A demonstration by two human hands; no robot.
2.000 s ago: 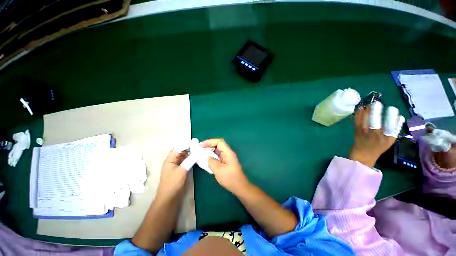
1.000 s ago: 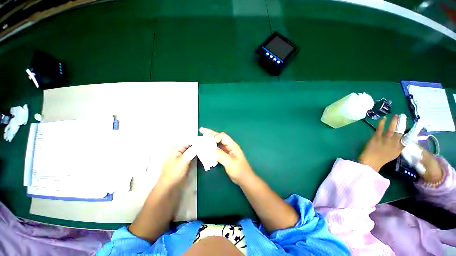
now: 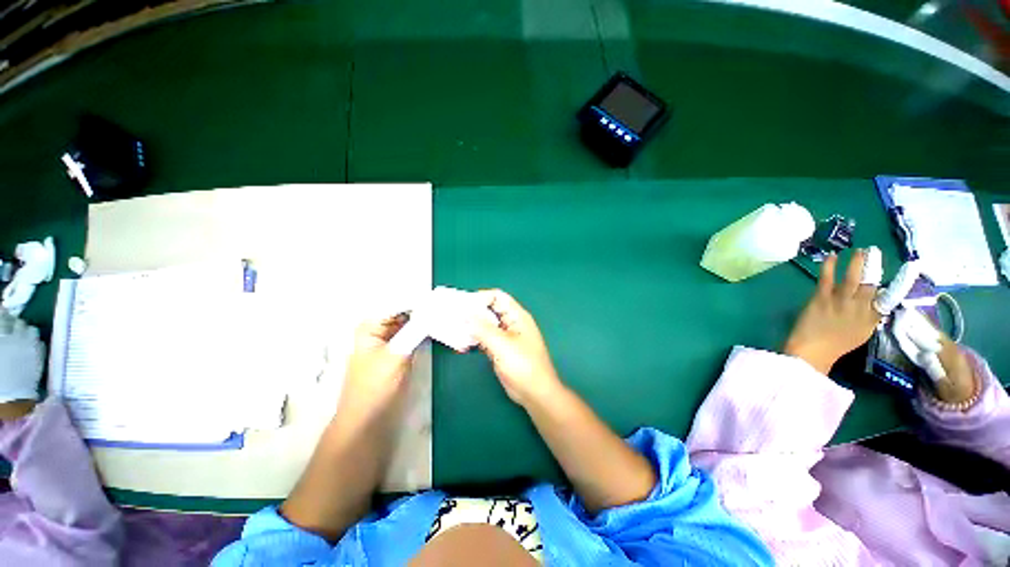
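Observation:
A crumpled white cleaning cloth (image 3: 454, 317) is held between my two hands, above the right edge of the beige cardboard sheet (image 3: 366, 222). My left hand (image 3: 380, 360) pinches its left end; white covers on the fingertips blend with the cloth. My right hand (image 3: 518, 349) grips its right end with thumb and fingers. The cloth hides some of my fingertips. Overexposure blurs where cloth and finger covers part.
A digital panel meter (image 3: 624, 117) lies ahead; another (image 3: 105, 161) is at far left. White sheets (image 3: 166, 354) lie on the cardboard. A solvent bottle (image 3: 759, 241) stands right. A neighbour's hands (image 3: 836, 316) wipe a meter (image 3: 893, 360). A gloved hand (image 3: 20, 360) is at left.
The cloth has gone from hanging down to spread more level between my hands. A neighbour's gloved hand has come in at the left edge. The ahead meter sits further right than in the oldest frame.

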